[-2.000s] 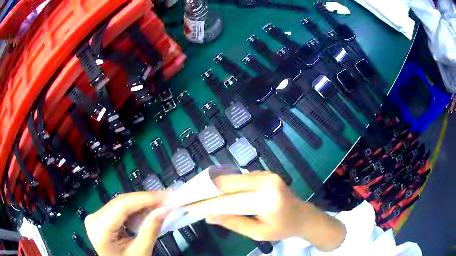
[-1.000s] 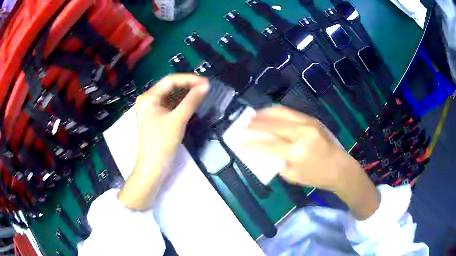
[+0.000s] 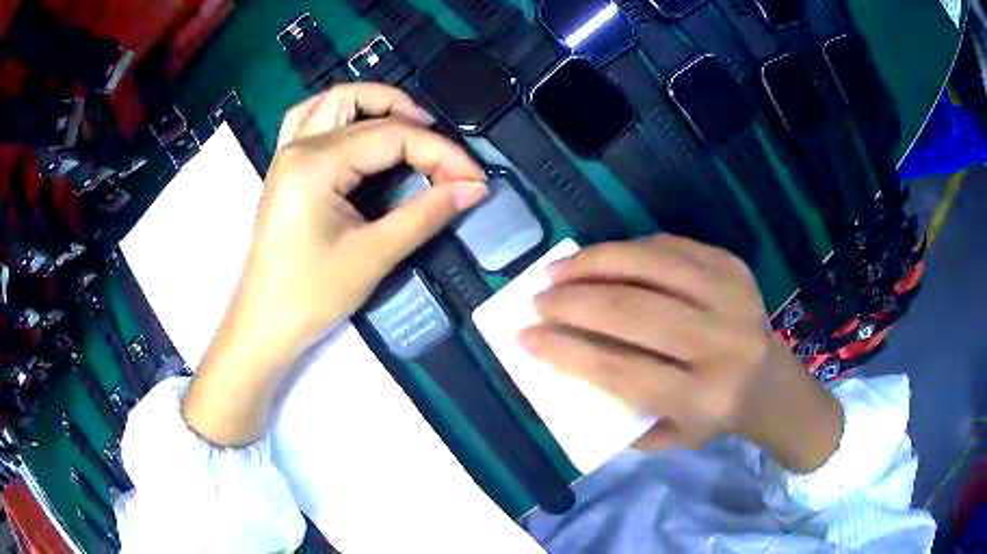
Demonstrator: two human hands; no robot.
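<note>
My left hand (image 3: 325,216) has its thumb and index fingertip together at the upper left edge of a grey translucent protective film (image 3: 500,229), which lies over a black smartwatch face. My right hand (image 3: 671,335) holds a stiff white card (image 3: 557,363) just below and right of that watch. A second watch face (image 3: 411,319) with a film bearing faint text lines lies below my left hand. A long white paper sheet (image 3: 368,454) lies under my left wrist and covers part of the rows. Part of another filmed face is hidden behind my left fingers.
Black watches with bare glossy screens (image 3: 582,106) lie in slanting rows at the back and right on the green table. Red trays (image 3: 162,43) with straps and buckles are at the left. More watches in red trays (image 3: 866,335) and a blue stool (image 3: 942,141) are beyond the right edge.
The view has moved closer to the watches. The film between my left fingertips was raised and blurred a second ago and now lies over a watch face. The white card remains in my right hand.
</note>
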